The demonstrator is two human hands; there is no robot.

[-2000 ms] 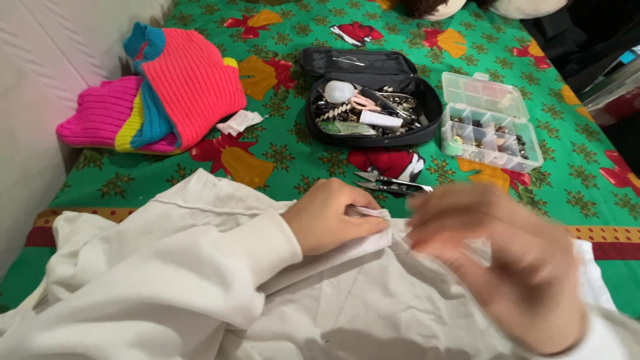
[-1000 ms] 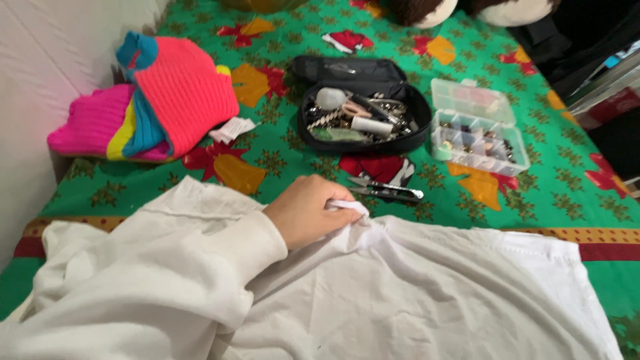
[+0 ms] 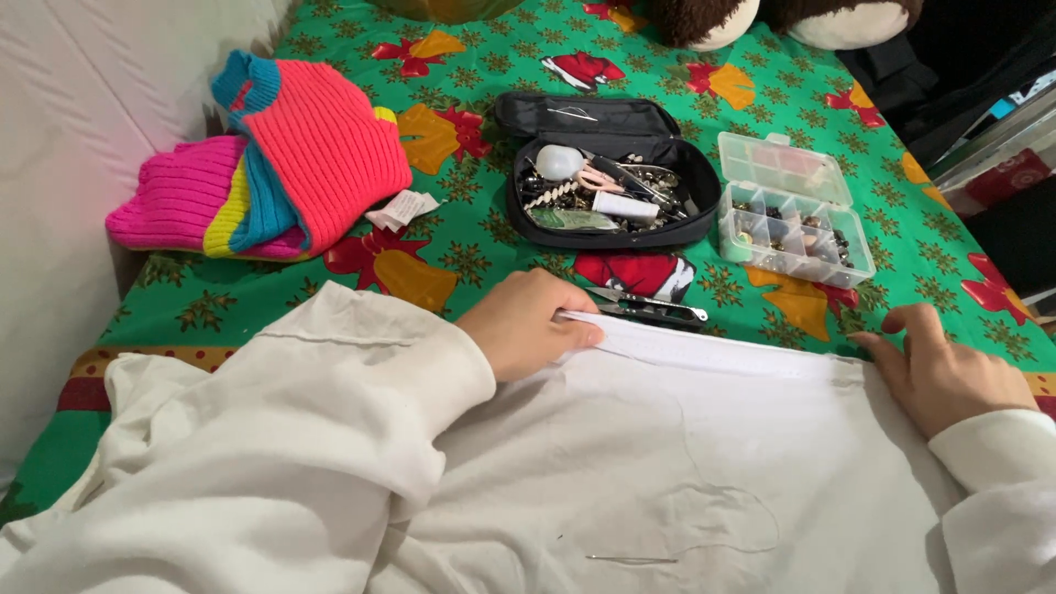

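My left hand [image 3: 540, 324] pinches the folded edge of a white cloth [image 3: 660, 445] between thumb and fingers. Beside the cloth's right corner is my right hand [image 3: 949, 367], thumb and forefinger apart, holding nothing. A sewing needle [image 3: 631, 559] lies on the cloth near the bottom of the view, with a loose thread [image 3: 771, 516] that curls up toward the folded edge. Just behind that edge, near my left fingertips, lie thread snips [image 3: 652, 308], partly covered by the cloth.
An open black zip case [image 3: 610, 239] holds a thread spool [image 3: 625, 205] and small tools. To its right stands an open clear plastic box [image 3: 829, 268] of beads. Folded bright knitwear [image 3: 330, 140] lies at the left by the wall. Plush feet show at the back of the green patterned tablecloth [image 3: 495, 49].
My right hand, blurred near the left one two seconds ago and out of view one second ago, is now at the cloth's right corner. The folded edge lies straighter; needle and thread now show on the cloth.
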